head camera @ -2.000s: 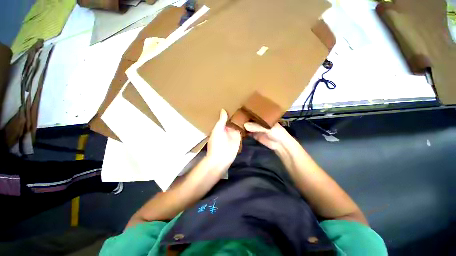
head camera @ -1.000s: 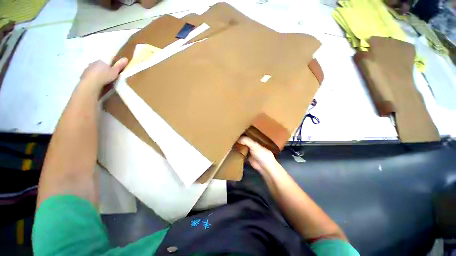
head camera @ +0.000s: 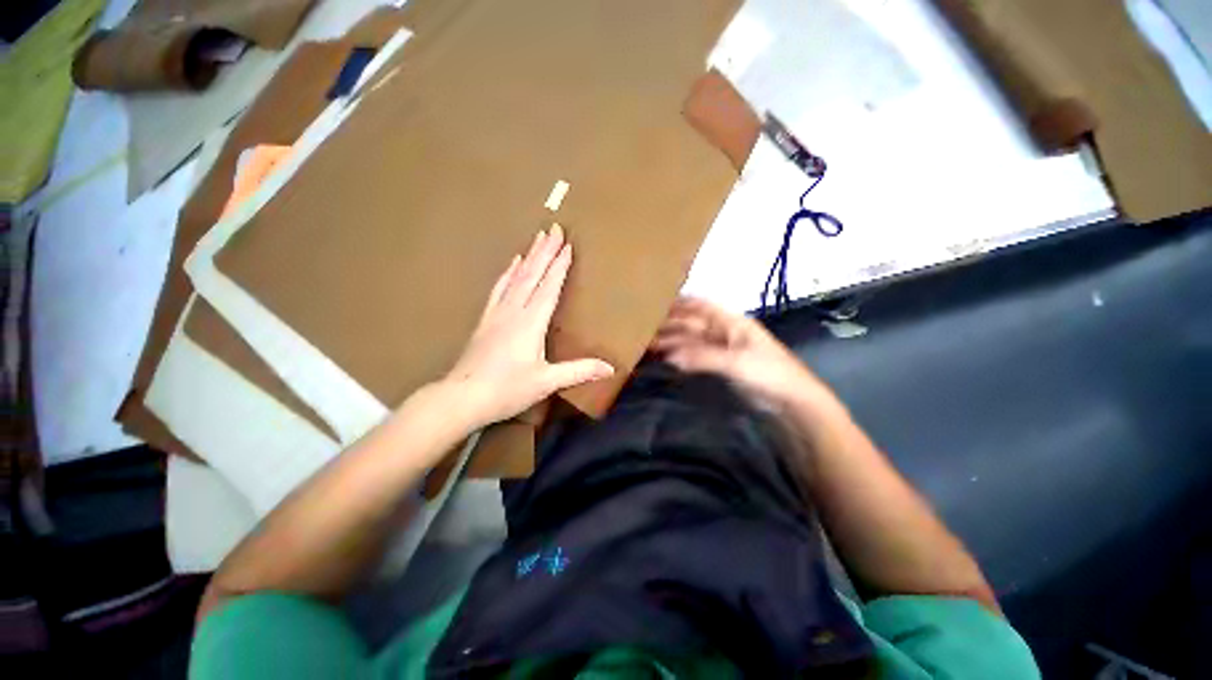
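A stack of brown garment panels (head camera: 399,173) lies in front of me, with white separator sheets (head camera: 233,425) showing between and below at the left. A pale number sticker (head camera: 557,195) is on the top panel. My left hand (head camera: 512,339) lies flat on the top panel, fingers apart. My right hand (head camera: 724,348) is blurred beside the panel's near right edge; whether it holds anything is unclear. A redder brown strip (head camera: 724,120) shows at the right edge. Thread snips (head camera: 795,144) with a looped dark cord (head camera: 787,246) lie on the table right of the stack.
A dark patch (head camera: 351,72) and an orange ticket (head camera: 255,173) show at the stack's left side. Rolled brown panels (head camera: 140,60) lie far left, more brown panels (head camera: 1156,126) at right. Yellow-green fabric (head camera: 47,100) is at the far left. The white table (head camera: 930,199) ends near my apron.
My left hand has moved from the stack's left edge onto the top panel. My right hand has left the folded corner, which now lies flat. The stack has shifted left in view.
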